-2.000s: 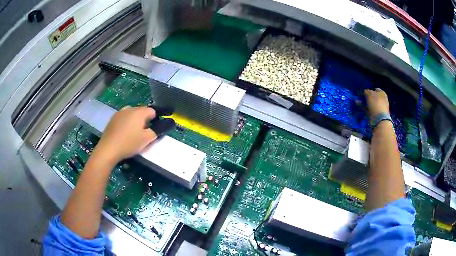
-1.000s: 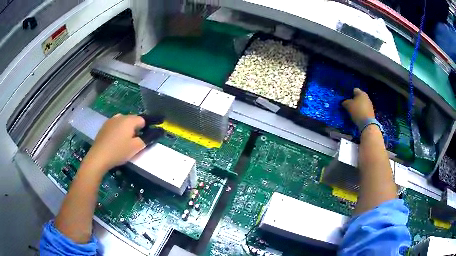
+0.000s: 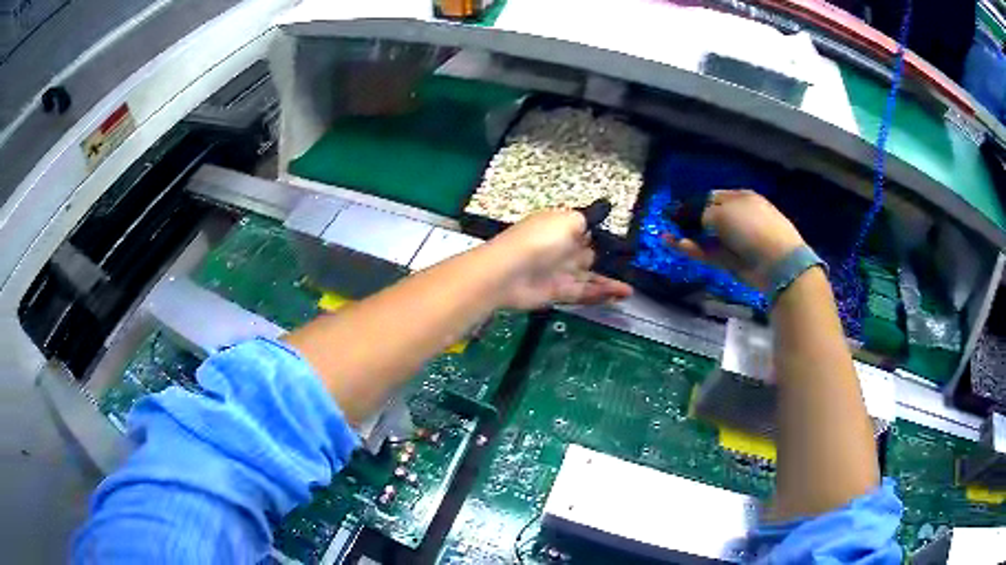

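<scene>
My right hand (image 3: 745,237), with a light blue wrist strap, is at the bin of bright blue components (image 3: 662,237). Its fingers are bent, with dark finger cots; I cannot tell if a piece is between them. My left hand (image 3: 557,259) is palm inward, fingers spread, at the front edge of the bin of cream components (image 3: 568,160). A black finger cot shows on it, and I cannot tell if it holds a small part. Green circuit boards (image 3: 596,381) lie below both arms.
Long heatsinks (image 3: 651,502) and finned heatsinks (image 3: 745,381) with yellow strips (image 3: 747,444) stand on the boards. A metal conveyor rail (image 3: 673,326) runs behind them. A green mat (image 3: 397,160) lines the shelf left of the bins. A blue cord (image 3: 888,121) hangs at the right.
My left hand has moved from the left board's heatsinks up and right to the bins' front edge. My right hand has shifted left over the blue components, nearer my left hand. The view has shifted slightly.
</scene>
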